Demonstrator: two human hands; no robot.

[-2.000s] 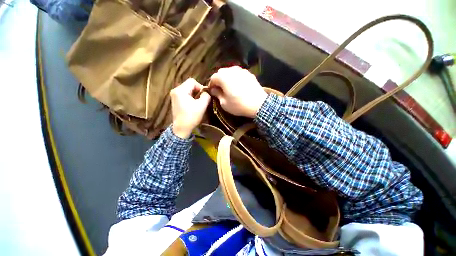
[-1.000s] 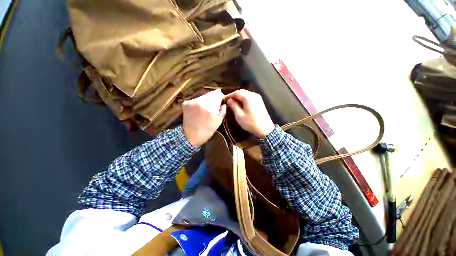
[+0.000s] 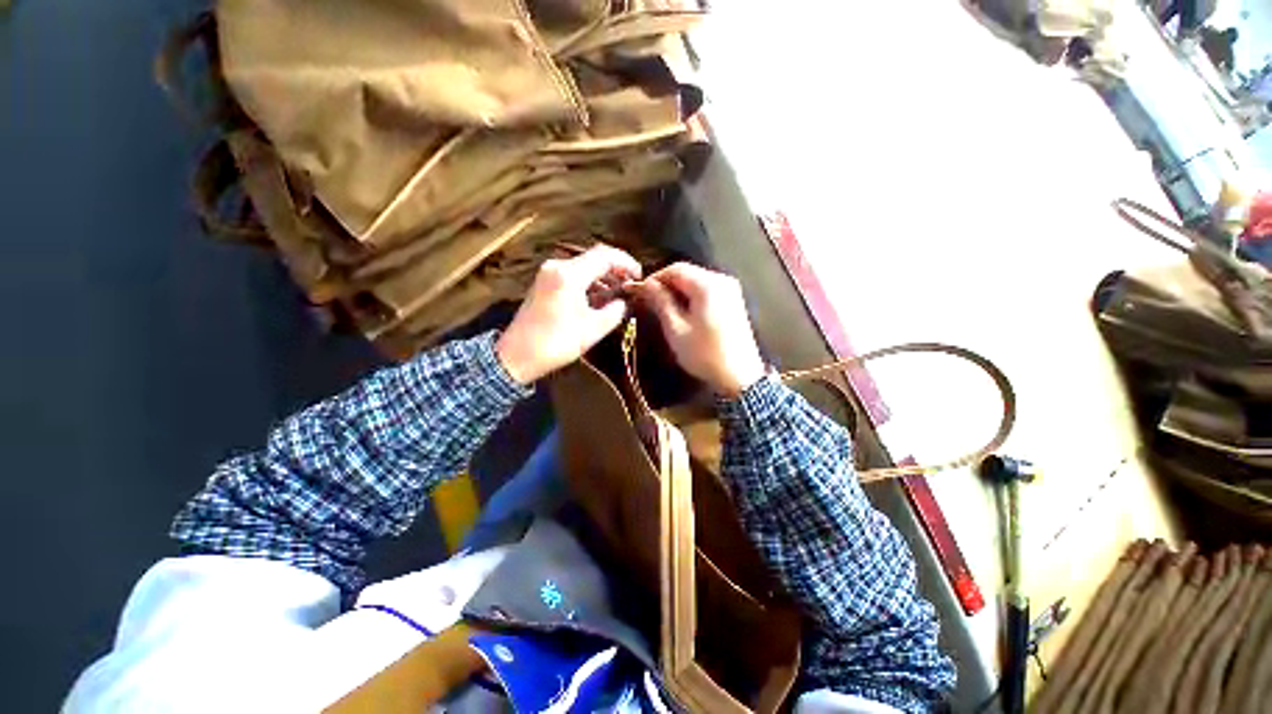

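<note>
A tote bag body (image 3: pixel 600 435), brown with an open mouth, lies on my lap. My left hand (image 3: pixel 565 315) and my right hand (image 3: pixel 702 324) meet at the bag's far top edge, fingertips pinching it. The exact piece between the fingertips is mostly hidden. The top zipper (image 3: pixel 631 349) shows just below the fingers, with a small yellowish metal piece. One tan shoulder handle (image 3: pixel 677 544) stands up on the near side. The other shoulder handle (image 3: pixel 963 357) loops out over the table edge beyond my right forearm.
Stacked bags (image 3: pixel 377 105) lie at upper left. Red strips (image 3: pixel 823 307) run along the table edge (image 3: pixel 746 230). A hammer (image 3: pixel 1010 558) and thread snips (image 3: pixel 1046 624) lie on the table. A row of brown folds (image 3: pixel 1165 642) is at lower right, with more bags (image 3: pixel 1186 335) above it.
The view has swung right, showing more table, tools and bags at right. My hands stay together at the bag's top edge, and the zipper end shows more clearly than one second ago.
</note>
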